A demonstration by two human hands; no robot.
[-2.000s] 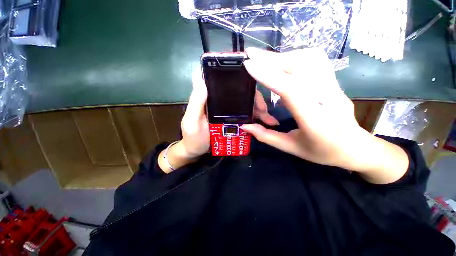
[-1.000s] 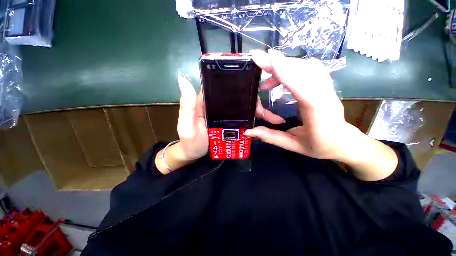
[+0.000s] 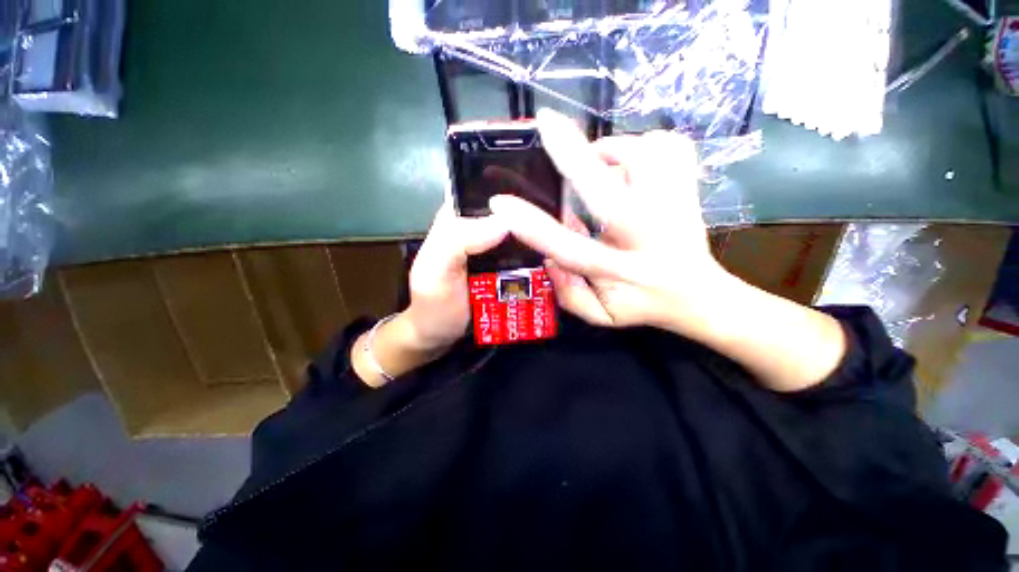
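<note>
A keypad phone with red keys and a dark screen is held upright, screen towards me, at the bench's near edge. My left hand grips its left side, with the thumb over the screen's lower part. My right hand is at its right side. One right finger reaches the top right corner and the thumb lies across the screen. The right hand's other fingers are partly hidden behind the phone.
Lens blister trays lie behind the phone, partly under a crinkled clear plastic bag. A white sheet stack is right of them. More trays and clear plastic are at left. Cardboard boxes stand below the bench edge.
My left thumb has moved from beside the phone onto the screen. My right thumb has moved up from near the keys onto the screen. The phone has shifted slightly.
</note>
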